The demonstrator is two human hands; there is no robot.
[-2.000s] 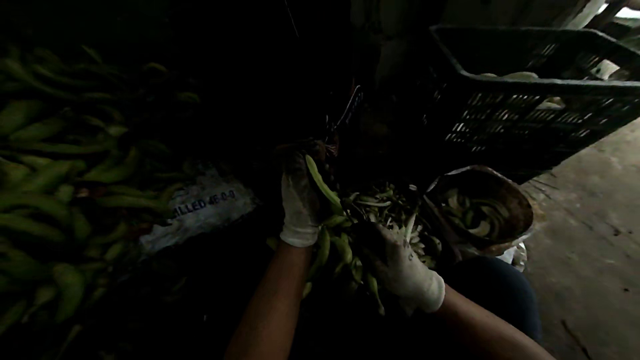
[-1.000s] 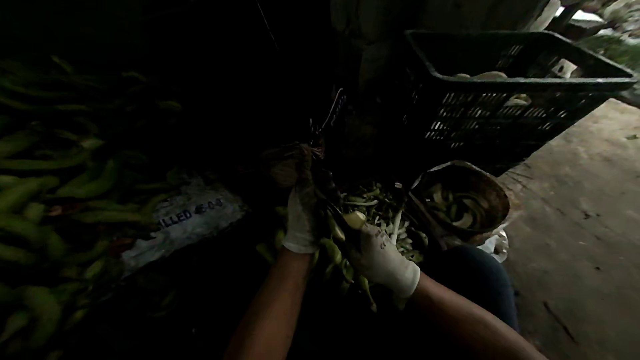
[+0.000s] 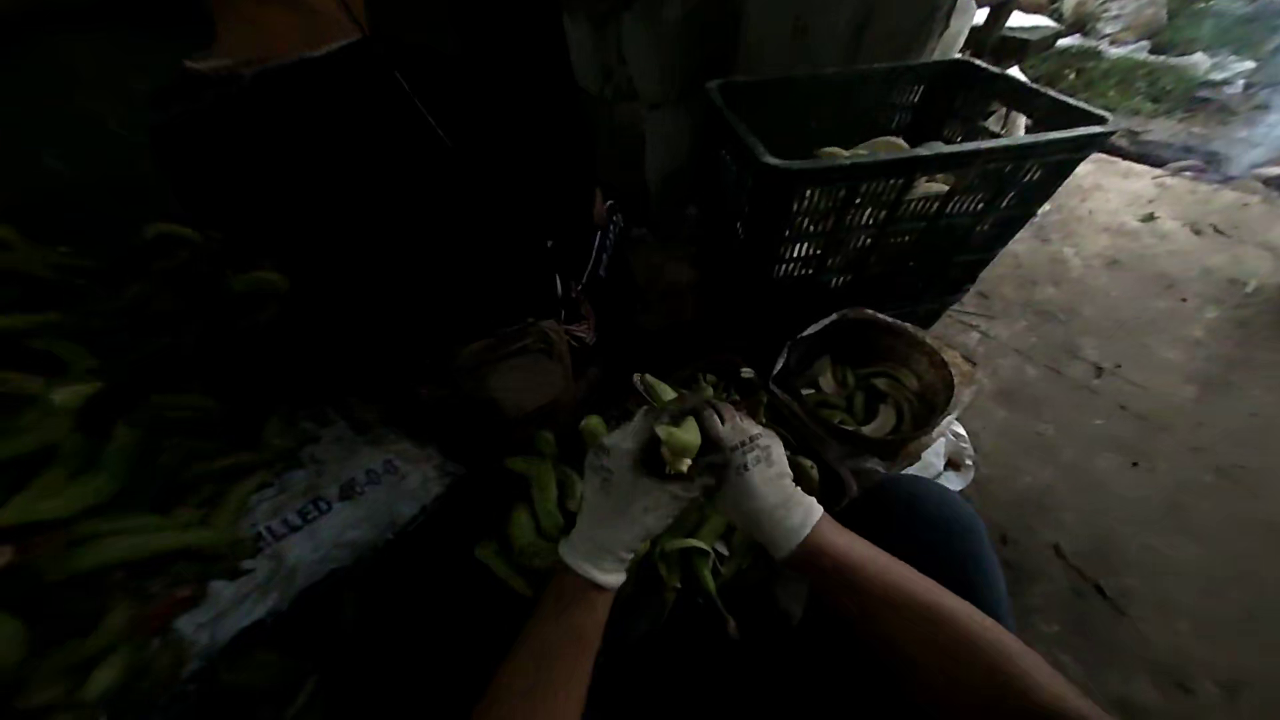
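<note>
Both of my hands wear pale work gloves and meet at the centre of the head view. My left hand (image 3: 632,490) is closed around a green fruit, perhaps a plantain (image 3: 679,445), with one end of it facing the camera. My right hand (image 3: 755,465) touches the far right side of the same fruit, fingers curled; whether it holds a tool is too dark to tell. Below and around the hands lie several green fruits (image 3: 540,495) and strips of peel (image 3: 700,550).
A dark plastic crate (image 3: 940,150) with pale pieces inside stands at the upper right. Nearer is a round container (image 3: 945,385) holding curved pieces, beside a white plastic bag (image 3: 945,455). At left, a printed sack (image 3: 340,510) lies by a heap of green fruits (image 3: 120,540).
My hands have come together around the fruit; two seconds ago they were apart, with a long green fruit at my left hand. The view has shifted somewhat.
</note>
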